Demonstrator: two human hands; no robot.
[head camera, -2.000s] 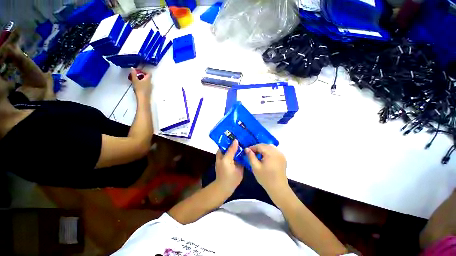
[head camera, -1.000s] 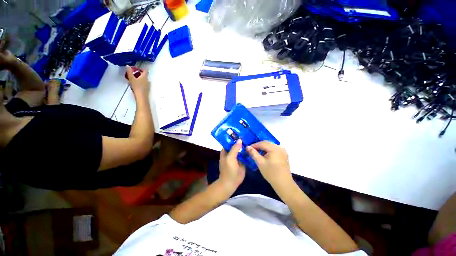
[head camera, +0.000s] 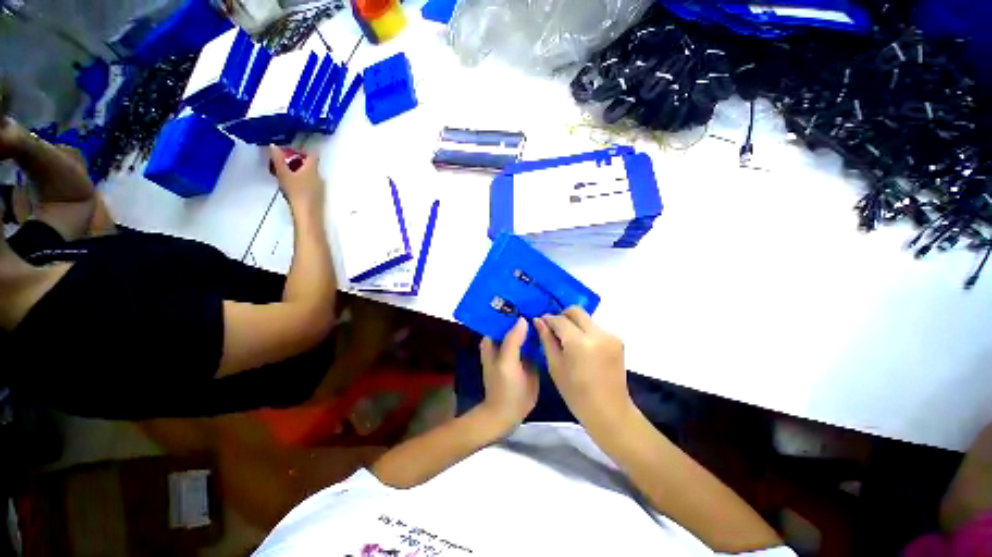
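Note:
A bright blue blister tray (head camera: 490, 269) is held tilted over the table's front edge, in front of the sleeve stack. A black USB cable (head camera: 527, 279) lies in it, with two metal-tipped plugs showing in the recesses. My left hand (head camera: 509, 375) grips the tray's lower left edge, thumb on its face. My right hand (head camera: 585, 364) is at the tray's lower right, its fingertips pinched at the cable. The lower part of the tray and cable is hidden by my fingers. The white-and-blue sleeve stack (head camera: 571, 201) sits just behind the tray.
Two white-and-blue packs (head camera: 375, 239) lie to the left. A dark flat bar (head camera: 479, 149) lies behind the stack. A black cable pile (head camera: 881, 120) covers the right rear. A clear bag (head camera: 533, 33) is at the rear. A person in black (head camera: 152, 316) sits at left, beside leaning packs (head camera: 285, 93).
The view has shifted slightly. The tray's face is turned a little flatter to view, and my left thumb has moved down from near the lower plug. Both hands still hold on.

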